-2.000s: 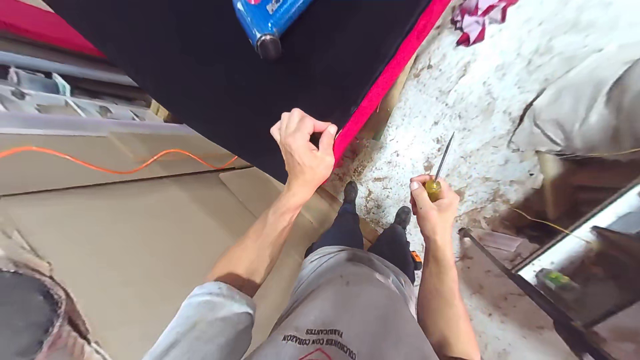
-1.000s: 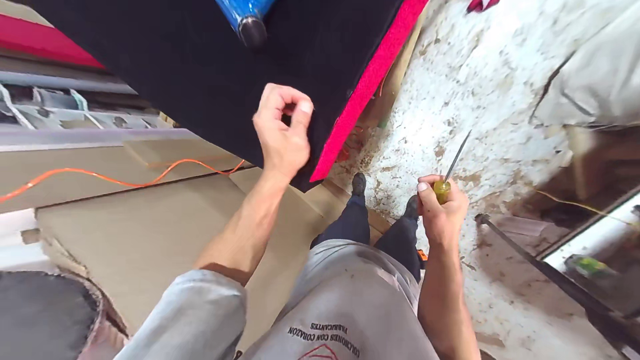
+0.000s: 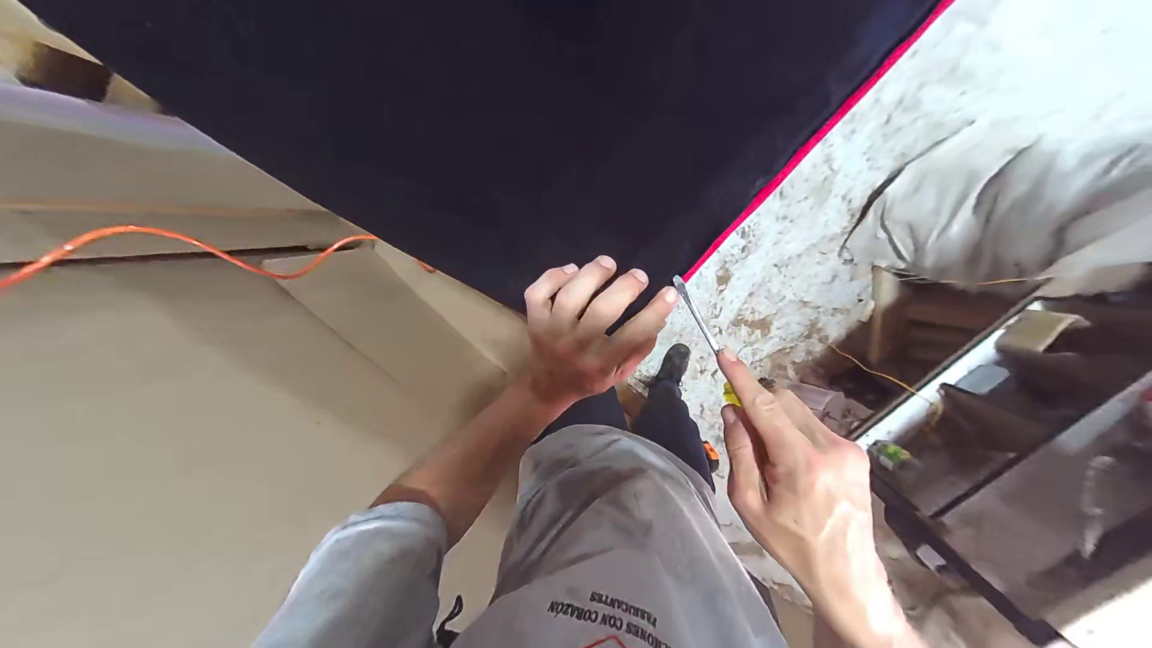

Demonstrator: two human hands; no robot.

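Black fabric (image 3: 504, 117) covers a large panel at the top of the head view, with a thin red strip (image 3: 814, 139) along its right edge. My left hand (image 3: 589, 328) lies at the panel's near corner, fingers spread over the fabric edge. In my right hand (image 3: 792, 450) is a flat-blade screwdriver (image 3: 698, 315) with a yellow handle, index finger along its shaft. The blade's tip is at the lower end of the red strip, close beside my left fingertips. Whether it touches the fabric cannot be told.
A large cardboard sheet (image 3: 180, 432) lies at left, with an orange cord (image 3: 193, 241) above it. At right are a bunched grey cloth (image 3: 1008, 198), a metal-edged frame or shelf (image 3: 945, 373) and a dark bar (image 3: 967, 562). The floor (image 3: 765, 261) is stained white.
The screwdriver has come from out at the right to the panel's corner, beside my left hand. My left fingers, curled before, are now spread. The blue tool on the fabric is out of view.
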